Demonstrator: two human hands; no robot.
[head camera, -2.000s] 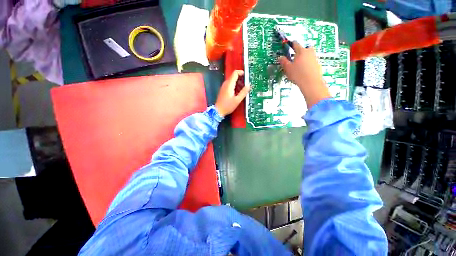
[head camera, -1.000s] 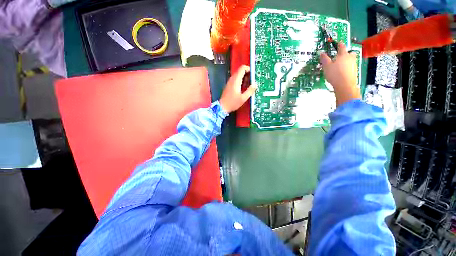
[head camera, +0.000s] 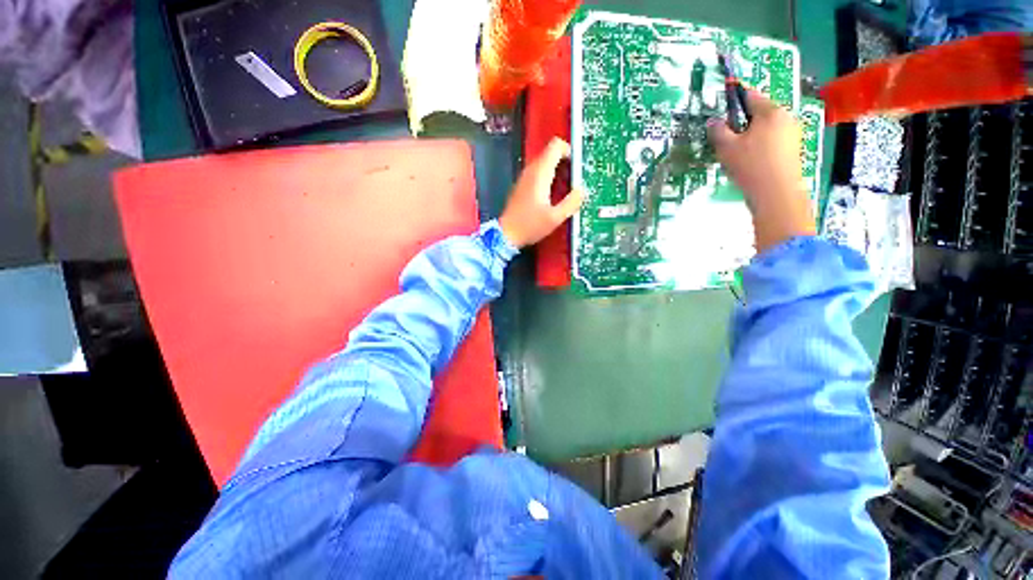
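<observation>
A green circuit board (head camera: 634, 170) lies solder side up on the green bench, its lower right part washed out by glare. My left hand (head camera: 541, 204) holds the board's left edge, thumb near the rim and fingers curled at the side. My right hand (head camera: 766, 153) is shut on dark-handled cutters (head camera: 736, 100), whose tips point to the board's upper right part. The cutter tips are too small to tell whether they touch a lead. What lies under the board is hidden, except a red strip (head camera: 553, 255) along its left side.
A red-orange foam pad (head camera: 306, 295) lies at left. Behind it a black tray (head camera: 227, 108) holds a yellow ring (head camera: 336, 66) and a pale strip. Orange-wrapped bars stand at both sides of the board. Black racks (head camera: 974, 170) are at right. Parts of other people's clothing show at the top corners.
The board first shifted right in view. My right hand moved with the cutters from the board's upper middle to its upper right. My left hand stays at the left edge.
</observation>
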